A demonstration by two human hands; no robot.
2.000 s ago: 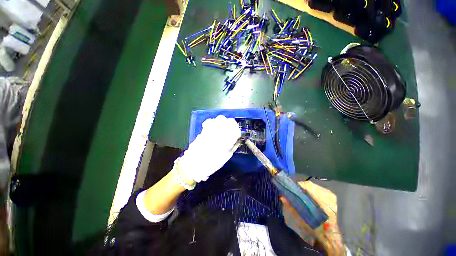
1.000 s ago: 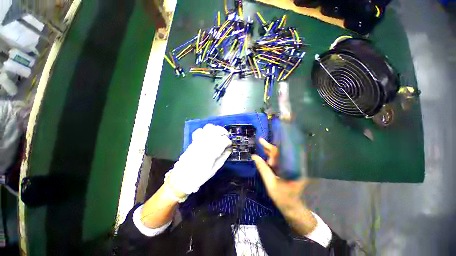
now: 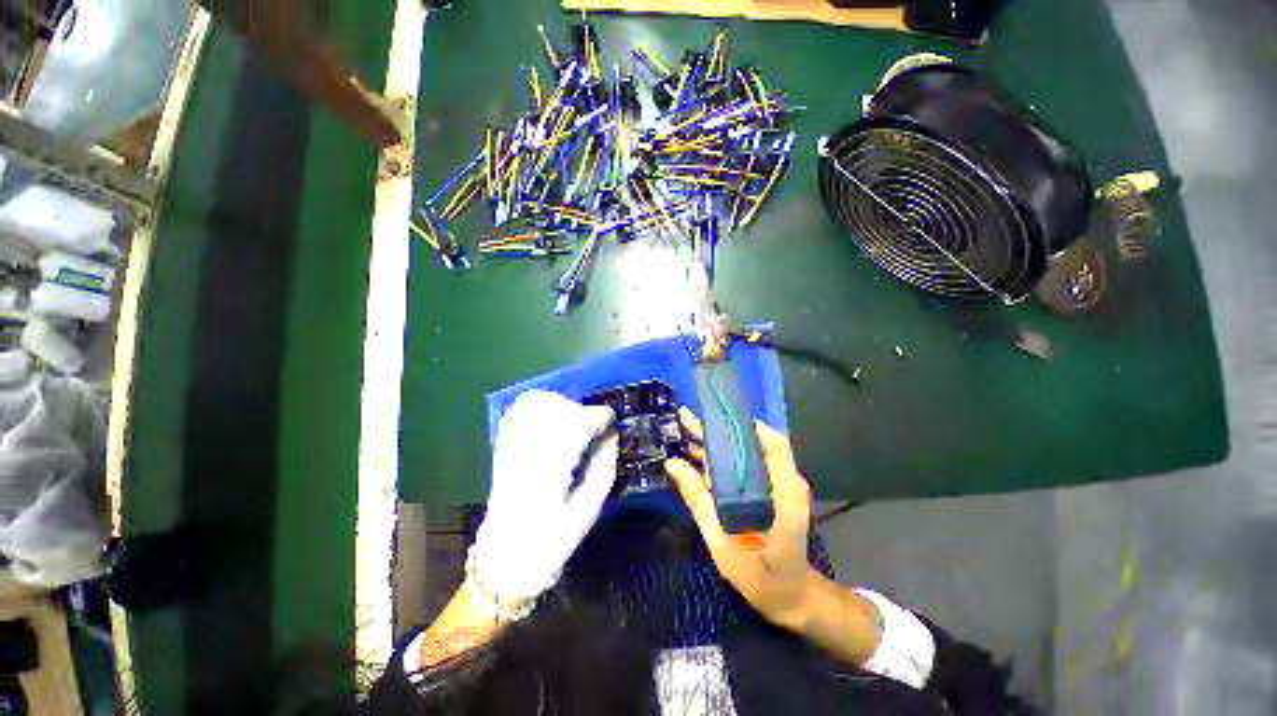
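A black housing [image 3: 647,437] lies open side up on the blue cloth [image 3: 560,386], metallic parts showing inside. My gloved left hand [image 3: 539,483] grips its left side, with the fingertips at its edge. My bare right hand [image 3: 763,539] holds the blue-grey handle of the soldering iron [image 3: 728,441], which points away from me, its tip off the housing. The fingertips of that hand touch the housing's right side. Dark-handled side cutters [image 3: 798,350] lie at the cloth's far right edge, partly hidden by the iron.
A loose pile of wired components [image 3: 616,154] lies beyond the cloth. A black fan [image 3: 931,210] stands to the right, with a small round metal container [image 3: 1073,276] beside it. A green conveyor [image 3: 315,350] with a cream rail [image 3: 381,364] runs along the left. Cardboard [image 3: 756,14] lies at the far edge.
The iron's tip has left the housing and now points forward, its handle upright in my right hand. My right fingertips have come to the housing's right side. The view has shifted.
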